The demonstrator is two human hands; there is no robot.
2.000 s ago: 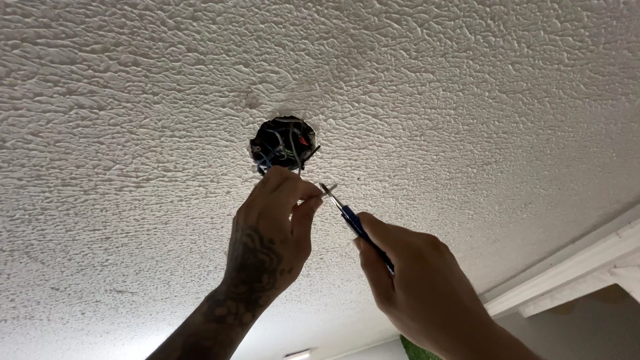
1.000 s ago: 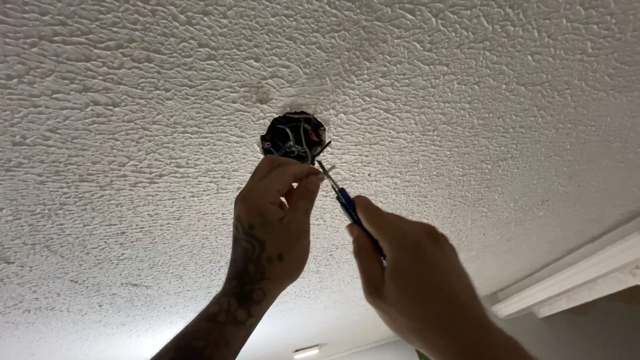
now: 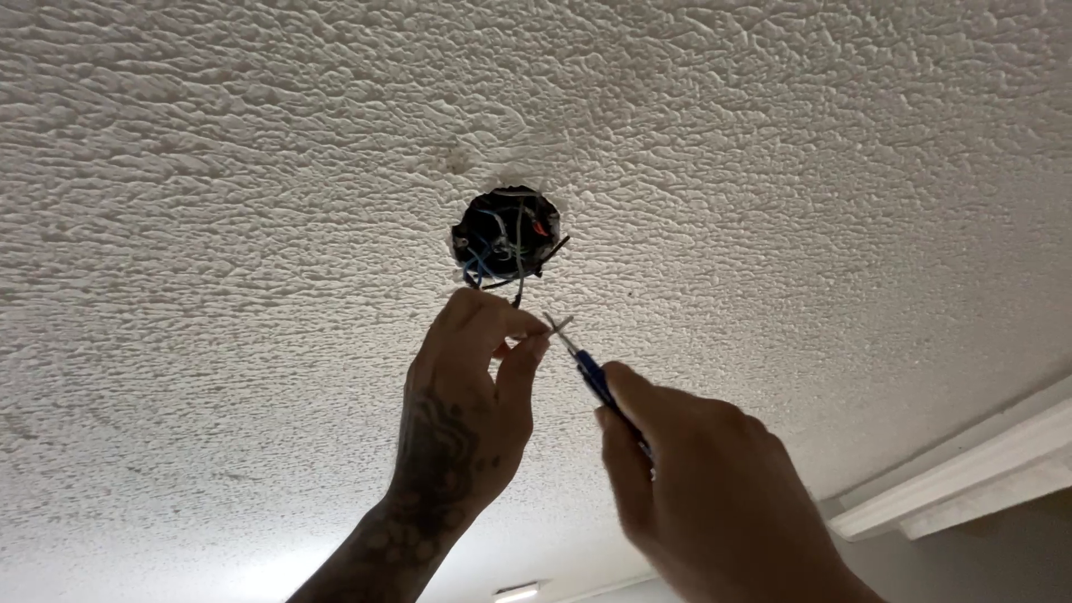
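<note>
A round hole (image 3: 502, 230) in the textured ceiling shows a dark interior with blue, black and grey wires and a small red piece. Just below it, my left hand (image 3: 469, 394) pinches a thin wire (image 3: 563, 325) between thumb and forefinger, its end poking out to the right. My right hand (image 3: 703, 469) grips a blue-handled knife or similar small tool (image 3: 593, 373) from below right. The tool's thin metal tip crosses the wire close to my left fingertips. Its exact type is unclear, and part of the handle is hidden by my fingers.
Textured white ceiling (image 3: 251, 209) surrounds the hole. A black wire end (image 3: 554, 249) sticks out at the hole's right edge. White moulding (image 3: 963, 469) runs along the lower right, and a lit fixture (image 3: 517, 593) is at the bottom.
My left hand has moved slightly away from the hole since a second ago, and more of the hanging wires shows. The tool's tip stays at the wire.
</note>
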